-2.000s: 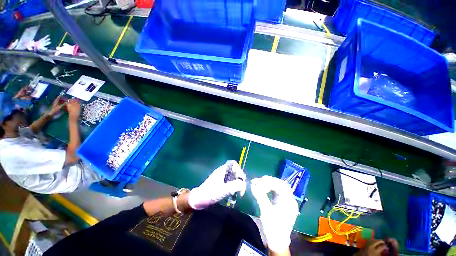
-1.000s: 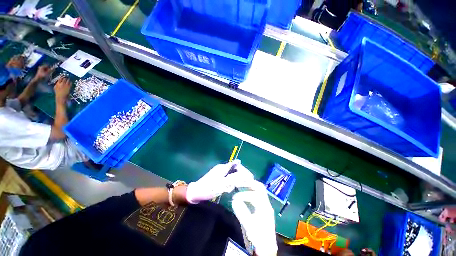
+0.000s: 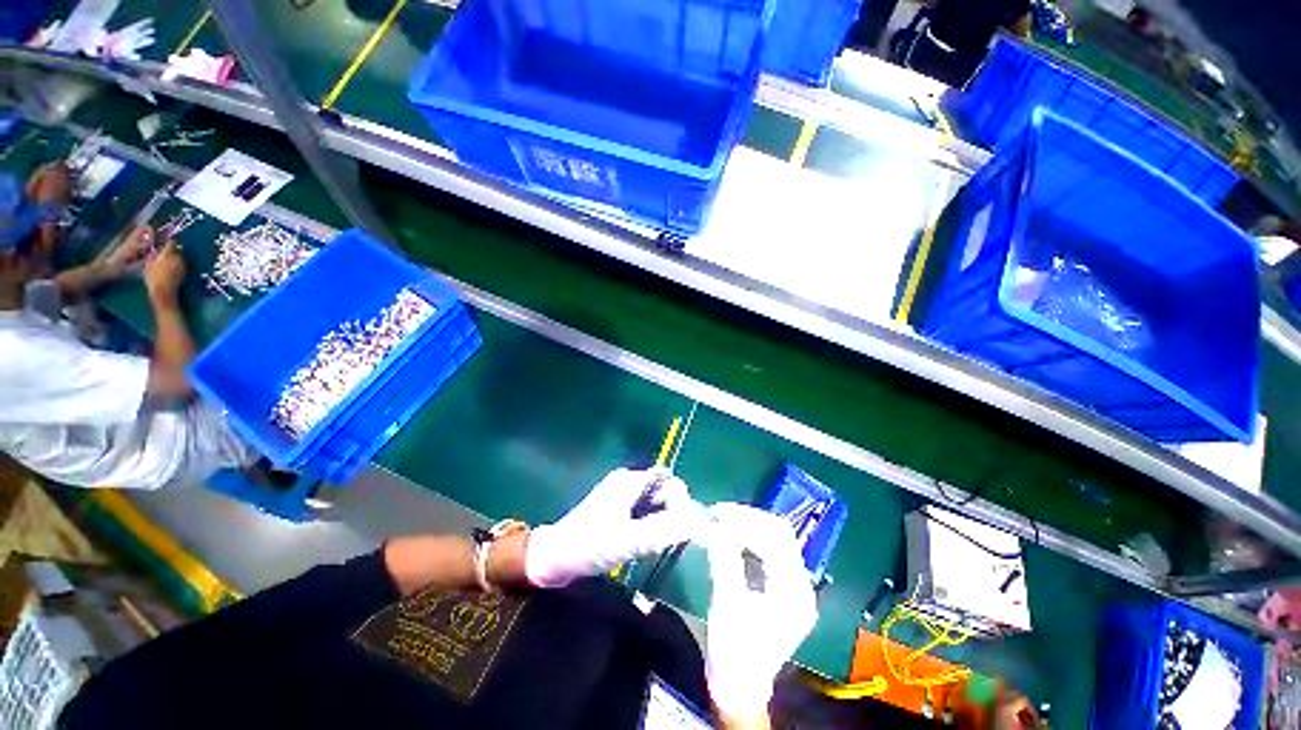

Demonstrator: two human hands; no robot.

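Observation:
My left hand (image 3: pixel 611 528), in a white glove, is at the lower middle of the view with a small dark part (image 3: pixel 654 495) between its fingers. My right hand (image 3: pixel 762 592), also gloved in white, is just to the right, its fingertips close to the left hand's. A small dark patch shows at the right hand's fingers; I cannot tell if it is a separate part. Behind the right hand is a small blue tray (image 3: pixel 808 513) holding a few sticks, partly hidden by the hand.
A blue tote of small sticks (image 3: pixel 350 364) and a loose stick heap (image 3: pixel 260 260) lie left, beside a seated person. Large blue totes (image 3: pixel 614 178) stand on the upper shelf (image 3: pixel 799 292). A white box (image 3: pixel 970 571) and orange plate (image 3: pixel 907 670) with yellow leads are right.
Since one second ago, my right hand has lifted and turned, now showing the dark patch and covering part of the small tray. My left hand still holds the dark part.

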